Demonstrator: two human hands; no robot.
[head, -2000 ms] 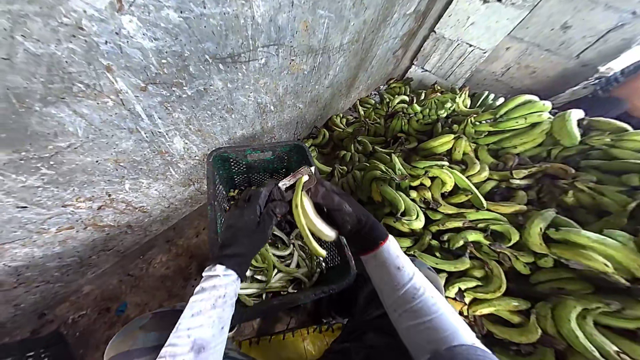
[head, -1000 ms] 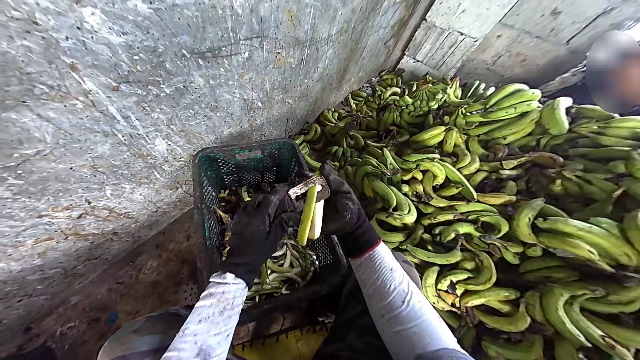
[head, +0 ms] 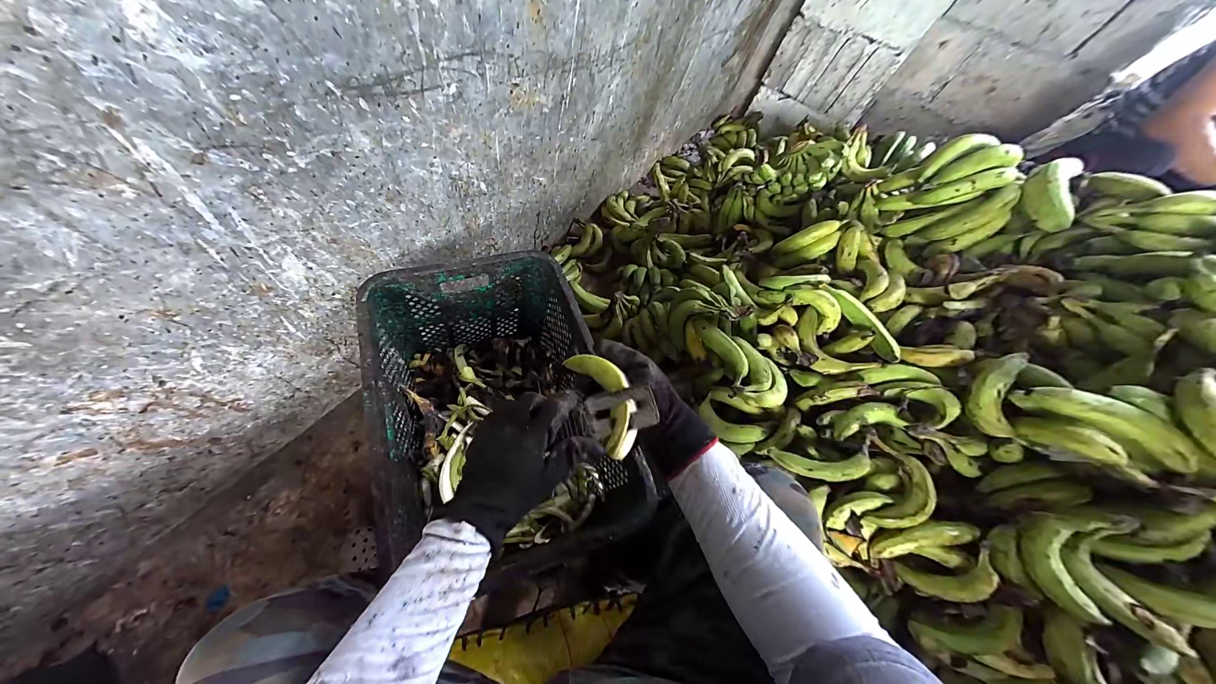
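Observation:
My left hand (head: pixel 518 461), in a black glove, is over the crate with its fingers curled at the left end of a short metal blade (head: pixel 640 407). Beside it, my right hand (head: pixel 665 410), gloved in black with a red cuff edge, grips a green plantain (head: pixel 600 370). The blade lies across the plantain; its handle is hidden by the gloves. Below both hands stands a dark green plastic crate (head: pixel 378 380) with perforated walls. Strips of green and white peel (head: pixel 454 464) lie inside it, some hidden under my left hand.
A large heap of green plantains (head: pixel 855 408) spreads to the right, close against the crate. A stained grey wall (head: pixel 237 190) rises at the left and behind. A concrete block wall (head: pixel 988 66) is at the back. Part of another person (head: pixel 1183 123) shows at the upper right edge.
Both hands have stayed together above the crate. The plantain's free end, which pointed down between the hands, now points up and left, with the blade across its lower part.

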